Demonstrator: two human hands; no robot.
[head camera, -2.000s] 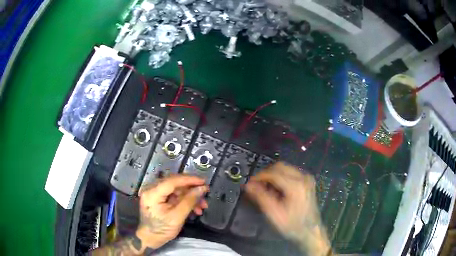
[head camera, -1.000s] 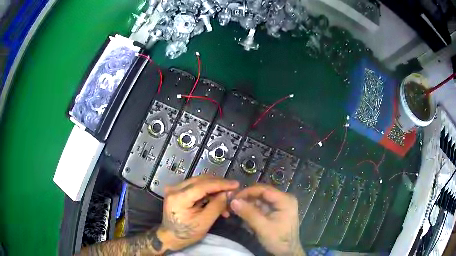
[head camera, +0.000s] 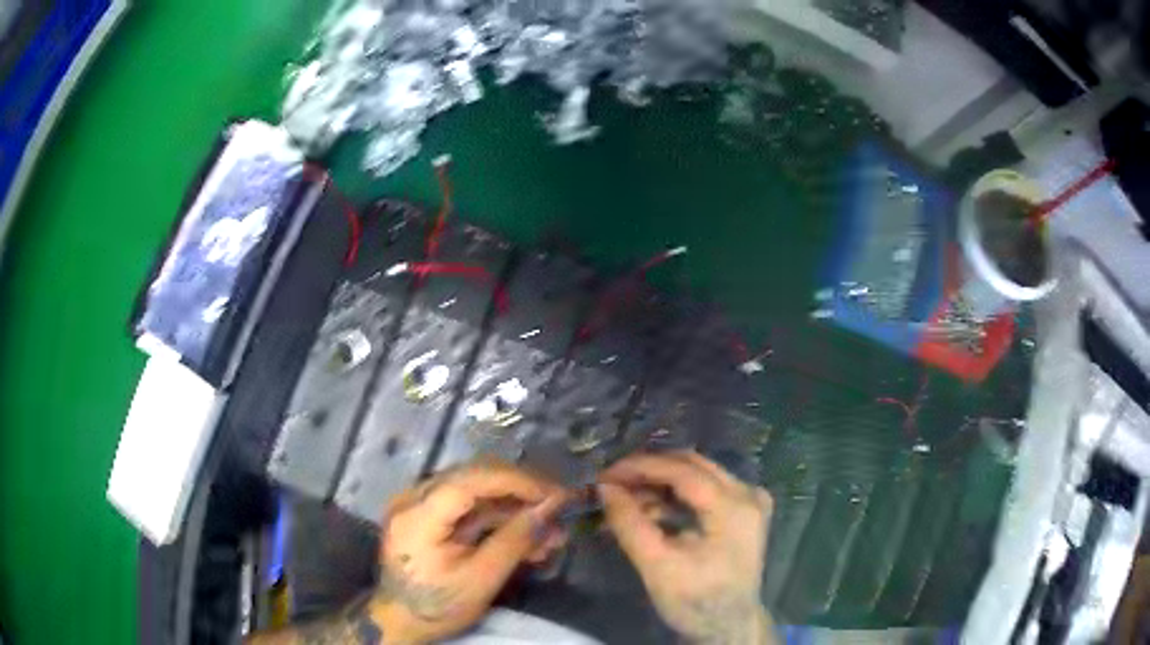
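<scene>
The long black lock panels (head camera: 373, 435) lie side by side in a row, with bright metal rings (head camera: 426, 374) around their round holes. Thin red lead wires (head camera: 450, 270) come from their tops. My left hand (head camera: 464, 544) and my right hand (head camera: 687, 536) are close together over the lower part of the row. Thumb and fingers of each are pinched together. Something small and dark may be between the fingertips, but blur hides it, so I cannot tell what either hand holds.
The washer box (head camera: 225, 246) stands at left above a white block (head camera: 164, 441). Silver castings (head camera: 505, 57) are heaped at the back. A blue screw bin (head camera: 887, 246), a red bin (head camera: 969, 347) and the grease tub (head camera: 1009, 237) with a red stick stand at right.
My right hand has come left from over the panels to meet my left hand, and both stay close together. The whole view has shifted and is now blurred.
</scene>
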